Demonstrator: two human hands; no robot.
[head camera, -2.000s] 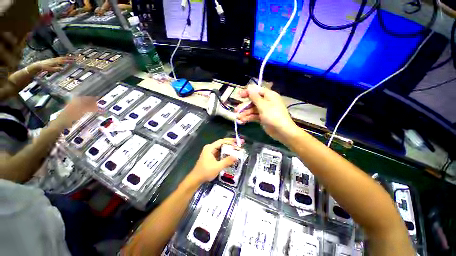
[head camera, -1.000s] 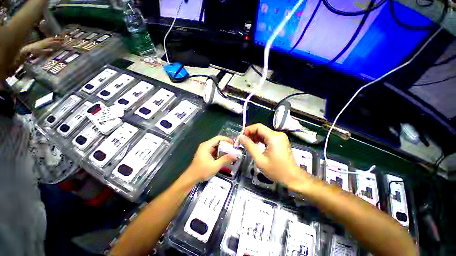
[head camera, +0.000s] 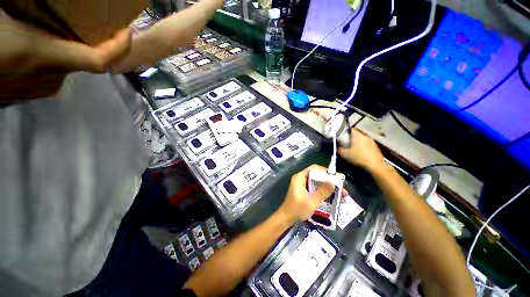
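Note:
My left hand (head camera: 303, 196) holds a white electronic unit (head camera: 333, 204) upright, with its red strip and dark oval at the lower end. A white cable (head camera: 333, 152) meets the unit's top end. My right hand (head camera: 365, 152) is at a white barcode scanner (head camera: 338, 126), over its handle; its fingers are partly hidden, so I cannot tell whether it grips. A clear tray with white units (head camera: 306, 264) lies below my left hand. A white label or unit (head camera: 350, 211) shows behind the held unit.
Another tray of units (head camera: 224, 145) lies left, with a loose unit on top. Beyond are stacked trays (head camera: 203, 55), a water bottle (head camera: 274, 46) and a blue mouse (head camera: 298, 100). Another person's arm (head camera: 165, 36) reaches across at upper left. A second scanner (head camera: 427, 183) lies right, below monitors.
The view has swung left. My right hand has left the cable and the unit's end and moved to the scanner. My left hand still holds the unit. The neighbour leans further into view.

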